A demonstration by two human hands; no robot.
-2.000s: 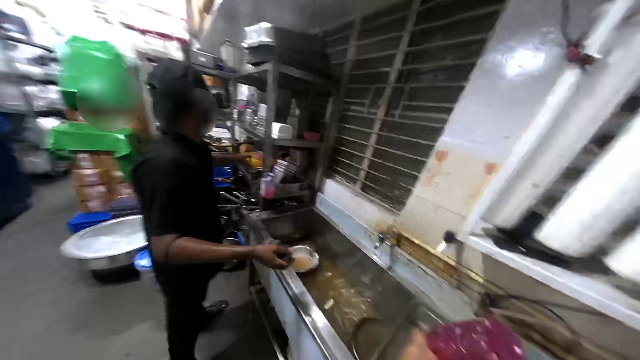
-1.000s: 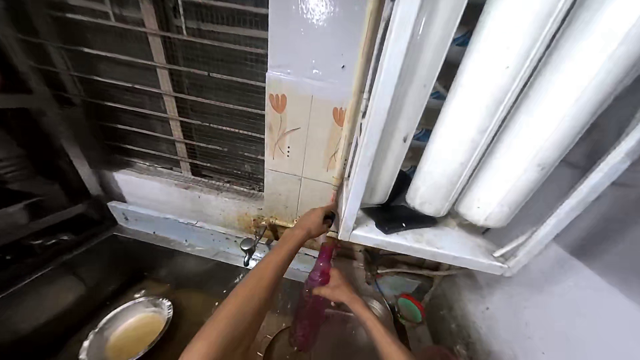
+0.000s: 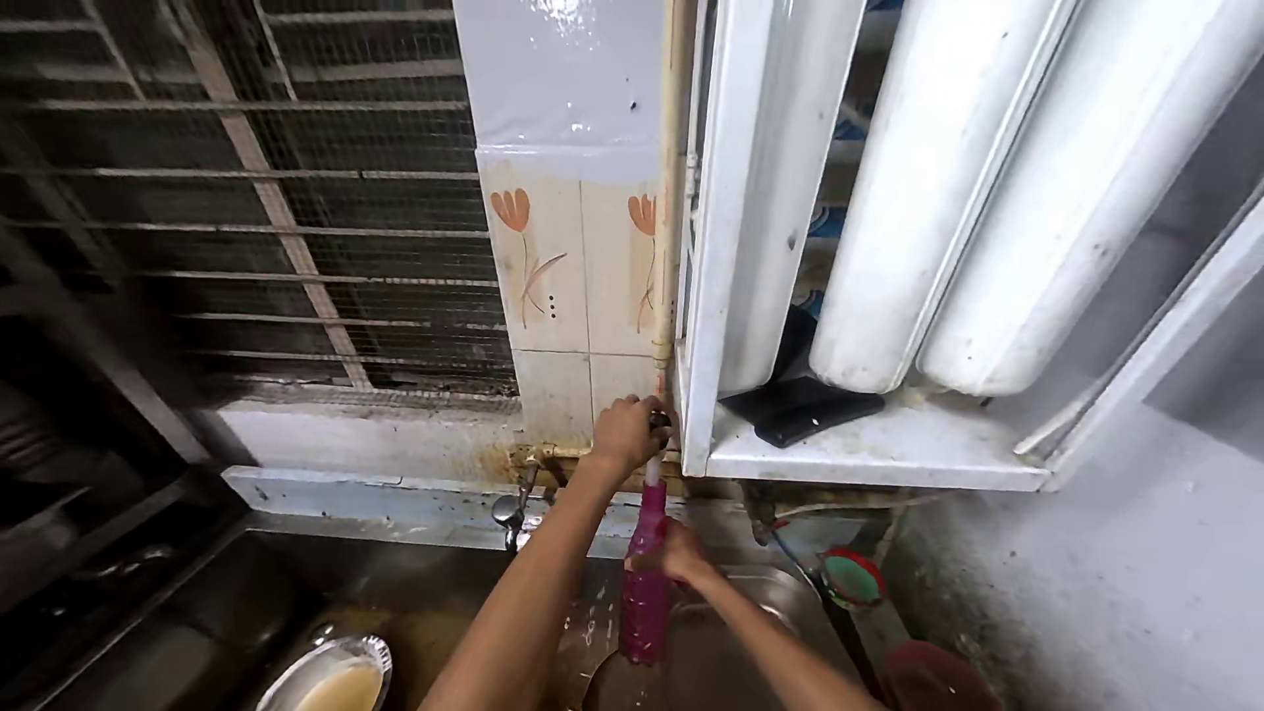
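Note:
My left hand (image 3: 628,433) is closed around a dark tap handle (image 3: 660,427) at the foot of a cream wall pipe. My right hand (image 3: 675,553) grips a translucent pink plastic bottle (image 3: 644,612), which stands upright under the tap with its mouth just beneath the outlet. What looks like a stream of water enters the bottle's neck. Below the bottle lies a metal sink (image 3: 736,642), where part of a round rim shows. A second, chrome tap (image 3: 509,511) sits on the wall to the left of my left forearm.
An oval metal dish (image 3: 331,676) with cloudy liquid is in the left sink basin. At the right, a white shelf frame (image 3: 869,469) holds large white cylinders (image 3: 889,247) and a black object (image 3: 815,410). A green, red-rimmed round item (image 3: 851,579) lies beyond the sink. A barred window (image 3: 247,227) fills the upper left.
The view has swung from the room and a person in dark clothes to the wall and sink. Since one second ago, both hands have stayed at the tap and bottle.

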